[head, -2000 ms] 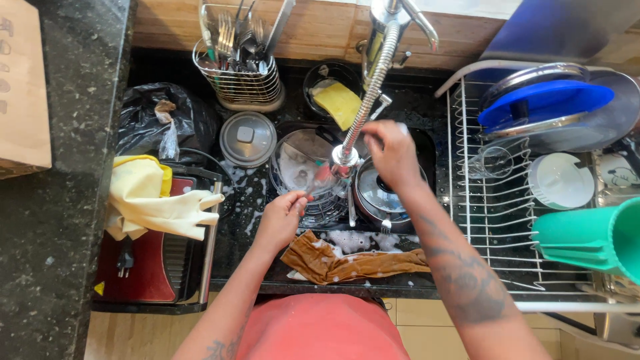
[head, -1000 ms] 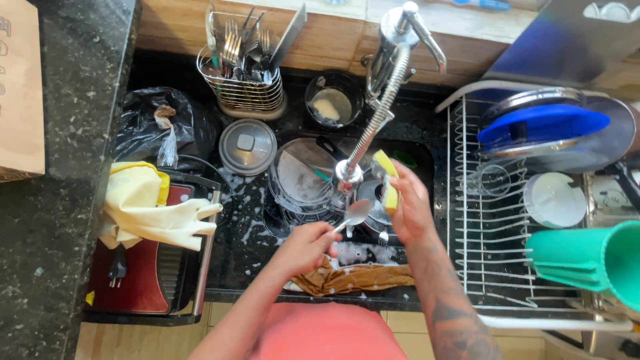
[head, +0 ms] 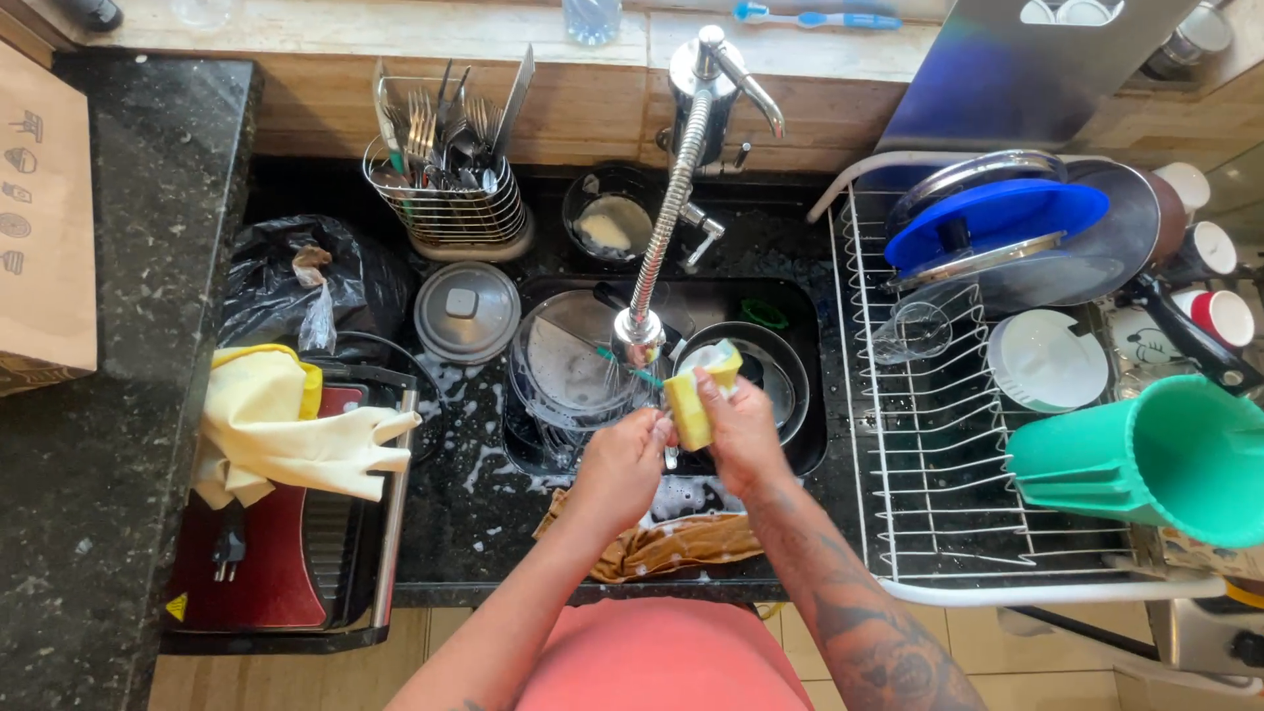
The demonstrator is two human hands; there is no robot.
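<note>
My right hand (head: 741,425) holds a yellow sponge (head: 693,400) over the front of the black sink (head: 815,434). Close beside it, my left hand (head: 627,464) is closed on the handle end of a spoon, whose bowl is hidden by the sponge. Just above the hands hangs the faucet's spray head (head: 638,336). In the sink lie a clear glass lid or dish (head: 563,360) at left and a dark round pan (head: 795,380) at right. A brown wet cloth (head: 681,548) lies along the sink's front edge amid suds.
A cutlery basket (head: 449,212), a lidded container (head: 467,312) and a small black pot (head: 607,212) stand behind and left. The white dish rack (head: 869,513) at right holds lids, a glass and a green pitcher (head: 1086,464). Rubber gloves (head: 296,425) drape over a red grill (head: 276,553) at left.
My right hand took up the yellow sponge from the small black pot behind the sink, then brought it down to my left hand. The spoon's bowl, visible a second ago, is now covered.
</note>
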